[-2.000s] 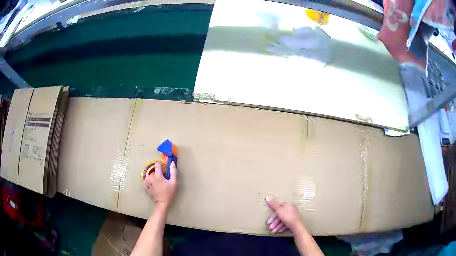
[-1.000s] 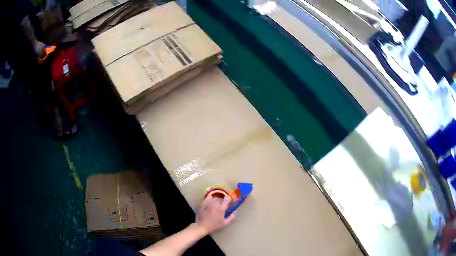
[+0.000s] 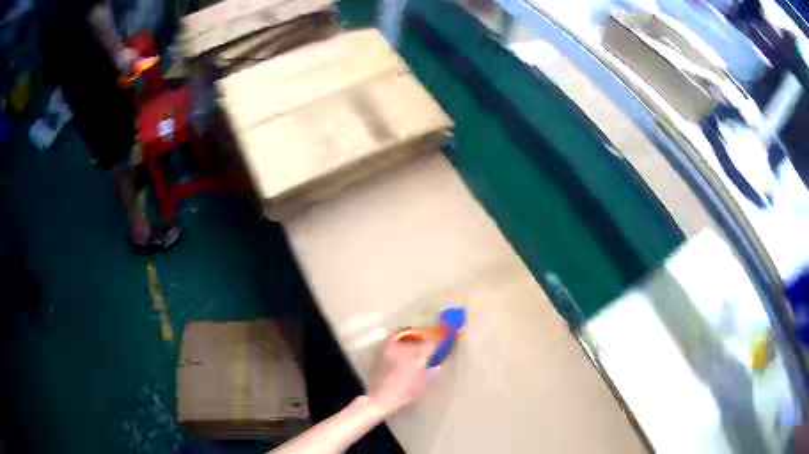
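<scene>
My left hand (image 3: 401, 379) is closed around the blue and orange tape dispenser (image 3: 449, 335) on the cardboard bench cover (image 3: 506, 355). The tape roll shows at the fingers, and the blue end points away from me. The picture is blurred, so the finger grip is not sharp. My right hand is not in view. A stack of flat cartons (image 3: 337, 106) lies at the far end of the bench.
More flat cartons (image 3: 244, 372) lie on the green floor at lower left. A person (image 3: 93, 89) stands by a red stool (image 3: 167, 129) at upper left. A green conveyor (image 3: 550, 160) and a pale board (image 3: 692, 355) with a yellow tape roll (image 3: 761, 353) run along the right.
The view has turned left, bringing the carton stack, floor and person into sight. My right hand has left the picture. My left hand still holds the dispenser.
</scene>
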